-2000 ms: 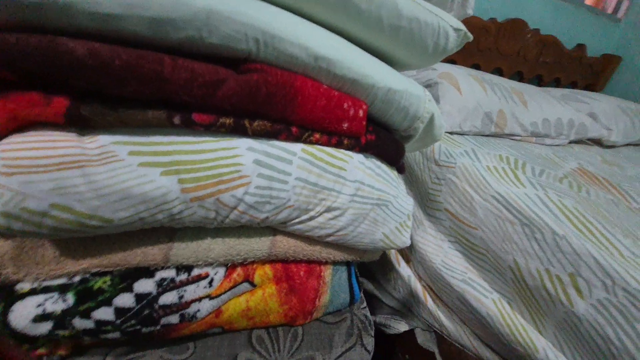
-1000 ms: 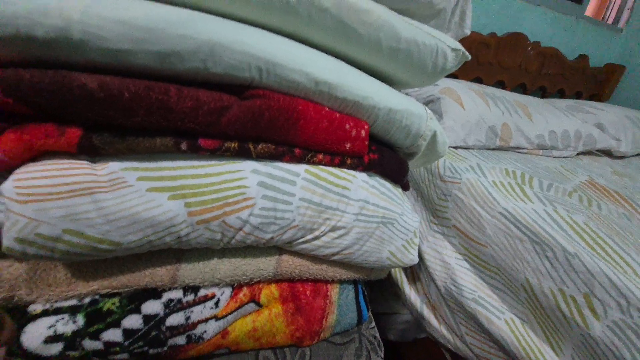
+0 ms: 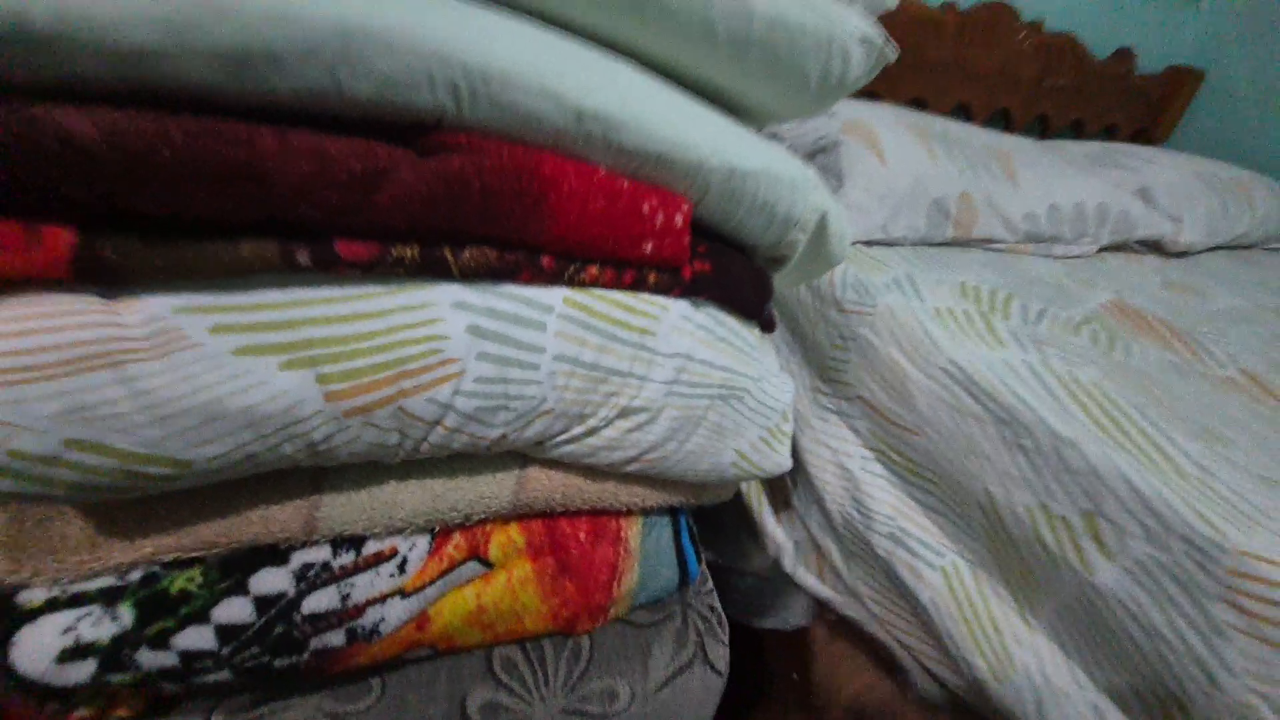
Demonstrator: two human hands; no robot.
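Observation:
Neither of my hands shows in the head view. A tall stack of folded bedding fills the left and middle. At its top lie pale green pillows (image 3: pixel 400 75), above a folded dark red blanket (image 3: pixel 330 180). Under that is a white folded cloth with green, orange and grey stripes (image 3: pixel 400 380). Below come a beige towel-like cloth (image 3: pixel 420 505) and a folded cloth with a black, white and fiery orange print (image 3: pixel 400 600). A grey fabric with a flower pattern (image 3: pixel 560 670) is lowest.
Right of the stack stands a bed with a striped sheet (image 3: pixel 1080 420) that hangs down its near side. A leaf-print pillow (image 3: pixel 1050 195) lies by the carved wooden headboard (image 3: pixel 1020 70), with a teal wall (image 3: pixel 1230 100) behind.
Only the view has shifted slightly; the stack and the bed look the same.

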